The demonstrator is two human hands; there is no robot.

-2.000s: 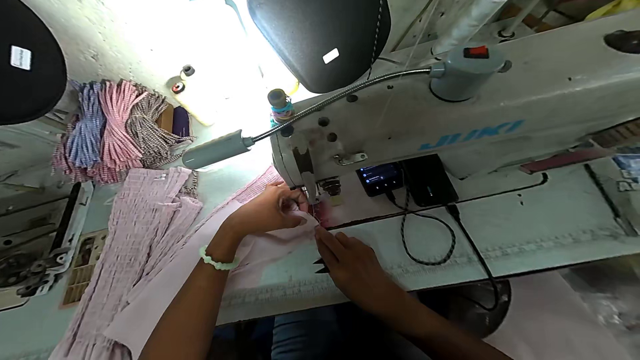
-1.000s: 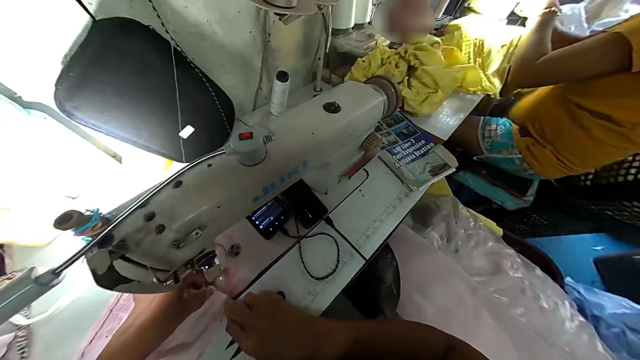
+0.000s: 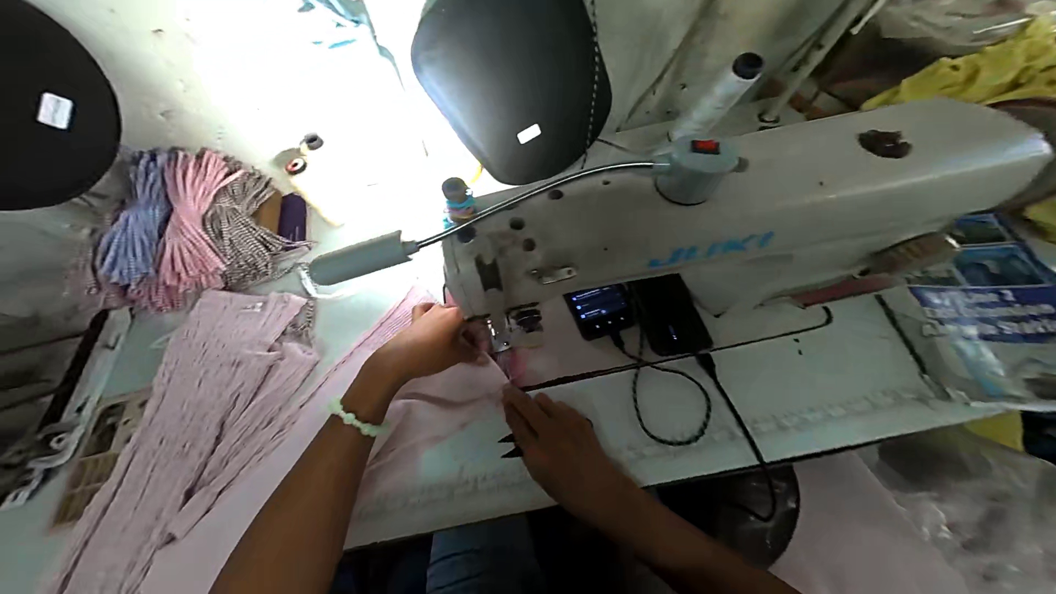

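A Juki sewing machine [image 3: 734,214] stands across the table, its presser foot [image 3: 498,337] at the lower left end of its head. Pale pink fabric [image 3: 445,396] runs from the left up to the foot. My left hand [image 3: 433,342], a beaded bracelet on its wrist, grips the fabric just left of the foot; its fingertips are partly hidden by the machine head. The fingertips of my right hand [image 3: 553,437] pinch the fabric's edge below and right of the foot. Dark pointed tips, perhaps of scissors [image 3: 510,447], stick out from under that hand.
Gathered pink pieces [image 3: 223,396] lie at left, below bundles of blue, pink and brown checked strips [image 3: 186,227]. A lamp on a flexible neck [image 3: 363,258] crosses the machine. A small lit screen device [image 3: 601,311] and a black phone-like device [image 3: 670,313] with cables lie under the arm.
The view swung right, showing another person in yellow beside yellow fabric, and has swung back left. Both hands have stayed at the fabric near the presser foot.
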